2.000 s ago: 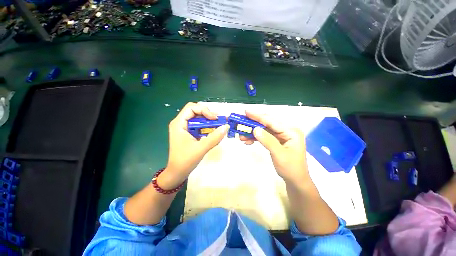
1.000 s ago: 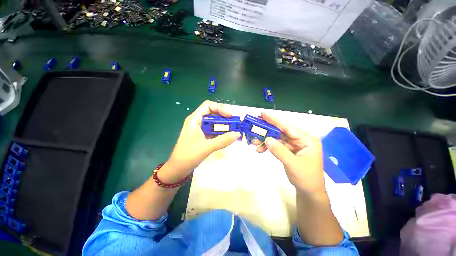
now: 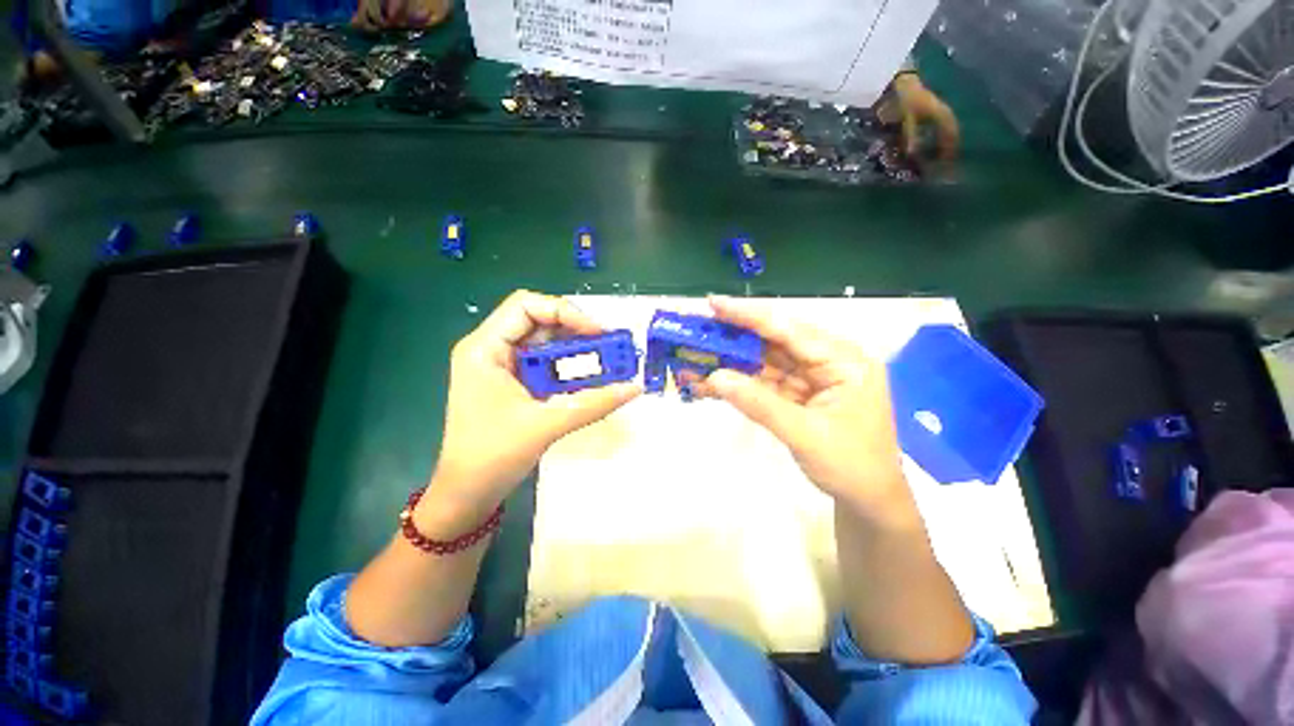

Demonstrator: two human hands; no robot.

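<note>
My left hand (image 3: 497, 390) holds a blue assembled unit (image 3: 579, 365) by its ends, its small display screen lit white and facing me. My right hand (image 3: 816, 404) holds a second blue unit (image 3: 705, 348), tilted, with a dull yellowish screen. The two units are side by side with a narrow gap, above the white-cream board (image 3: 667, 539). Fingertips cover parts of both units.
An open blue parts bin (image 3: 965, 404) stands at the board's right. Divided black trays (image 3: 156, 369) with blue units flank the board. Single blue units (image 3: 586, 247) line the green bench beyond. Small-part heaps, an instruction sheet (image 3: 710, 36), a fan (image 3: 1220, 107), and other people's hands (image 3: 925, 121) are behind.
The two units have moved slightly apart. The right one's screen has gone from white to dull yellowish and its tilt has changed. Other people's hands have appeared at the back.
</note>
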